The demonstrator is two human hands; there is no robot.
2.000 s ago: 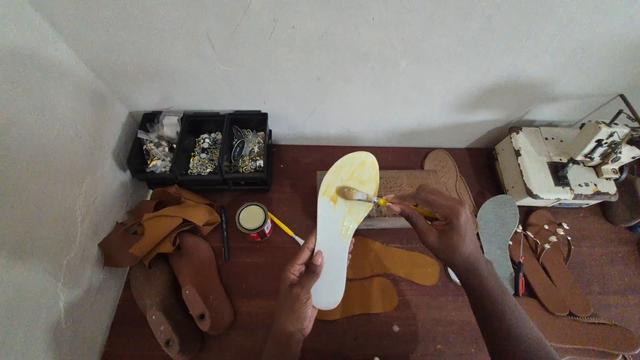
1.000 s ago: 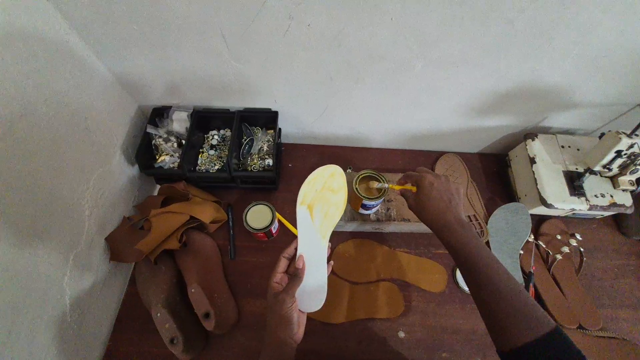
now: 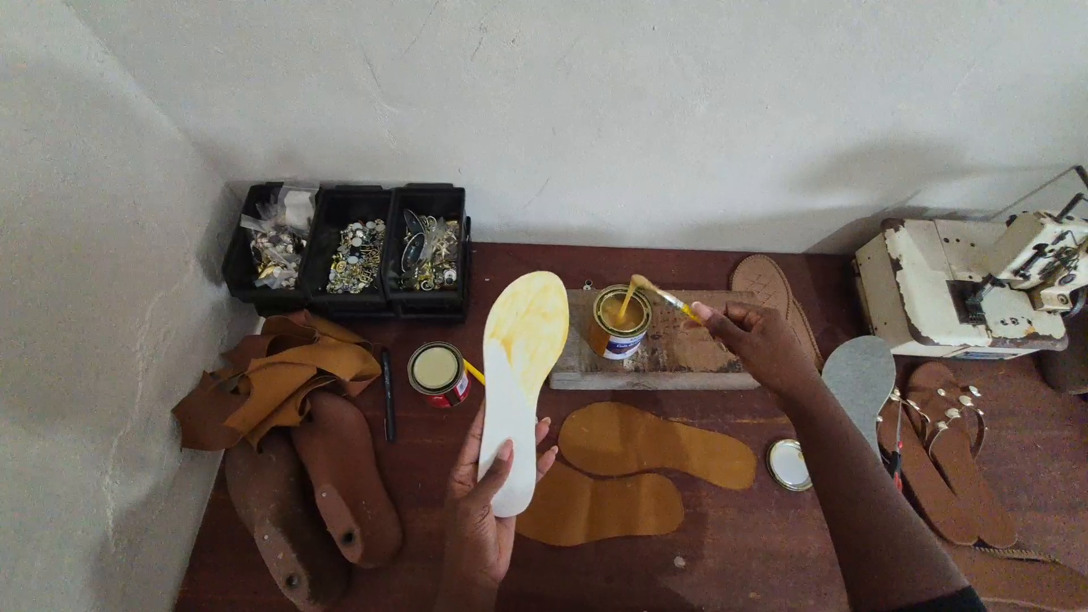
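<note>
My left hand [image 3: 484, 501] grips the heel end of a white insole [image 3: 514, 408], whose forepart is coated with yellowish glue. Between the thumb and fingers of my right hand [image 3: 752, 344] is a yellow-handled brush [image 3: 676, 304]. Its bristles are above an open can of glue [image 3: 621, 327], and a strand of glue runs from them down into it. The can stands on a wooden board [image 3: 697, 353]. Below the board lie two tan leather sole pieces [image 3: 659, 442], the lower one partly behind my left hand and the insole.
Left are black bins [image 3: 348, 293] of metal fittings, leather scraps [image 3: 280, 374], shoe lasts [image 3: 344, 476], a black pen [image 3: 388, 395] and another can [image 3: 439, 372]. Right are a can lid [image 3: 790, 465], a grey insole [image 3: 860, 382], sandals [image 3: 952, 450] and a white sewing machine [image 3: 943, 289].
The brush was on the insole, then went to the can, and is now raised above it with glue running off. The insole has moved away from the can, uncovering it.
</note>
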